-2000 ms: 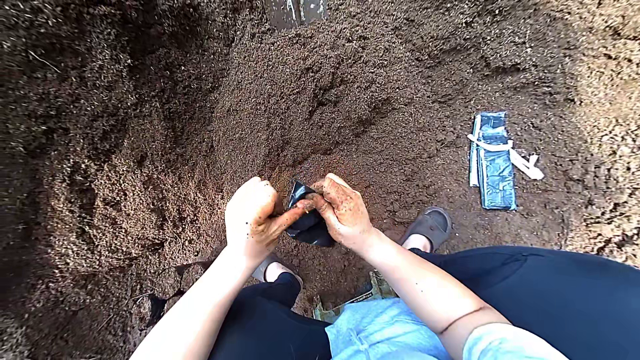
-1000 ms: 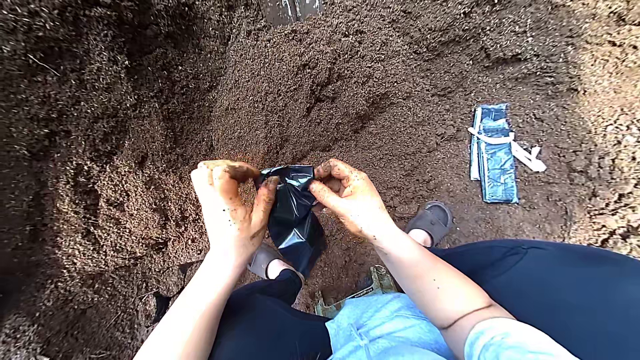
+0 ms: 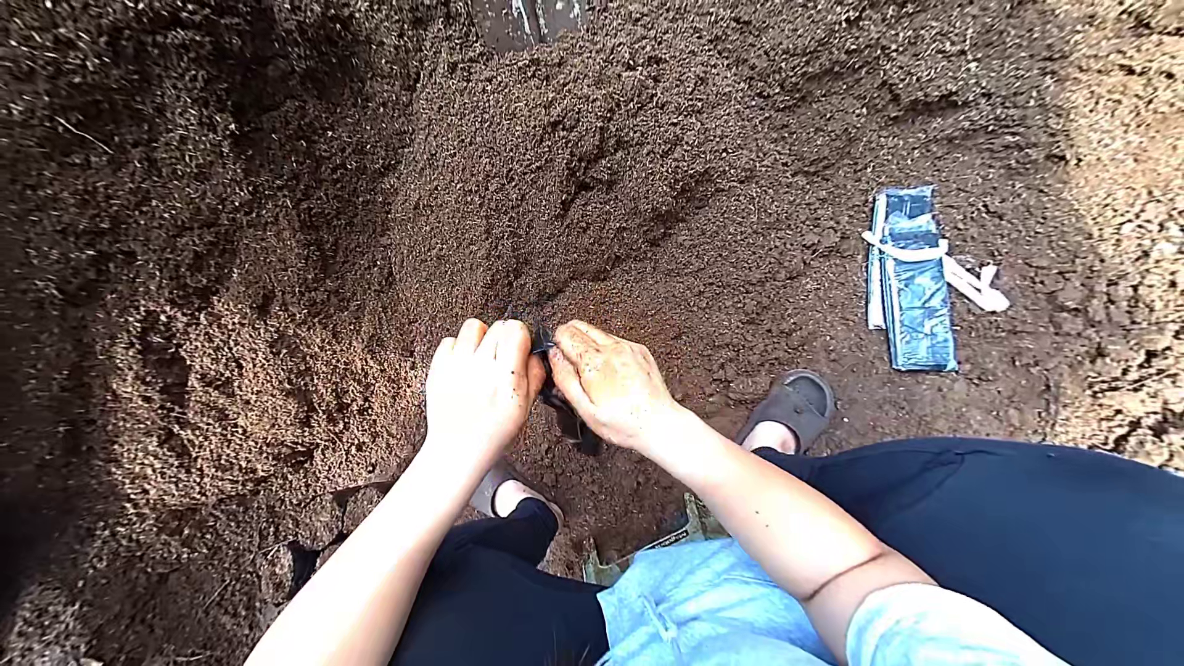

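My left hand [image 3: 486, 384] and my right hand [image 3: 610, 381] are close together at the middle of the head view, both smeared with soil. Between them they grip a black plastic bag [image 3: 575, 427], most of it hidden behind the fingers, with its lower part hanging below. Loose brown soil [image 3: 592, 185] is heaped just beyond. To the right, a bundle of folded dark plastic bags [image 3: 920, 305] lies on the ground with a white strip [image 3: 971, 282] across it.
My feet in grey slides [image 3: 800, 407] rest on the soil on either side of the hands. At the top edge a dark, white-spotted surface [image 3: 529, 20] sticks out of the soil. A greenish object [image 3: 698, 520] is partly hidden by my blue shirt.
A second ago the hands were farther apart with the black bag stretched between them; now they have come together and the bag is bunched and mostly covered. The folded bundle has not moved.
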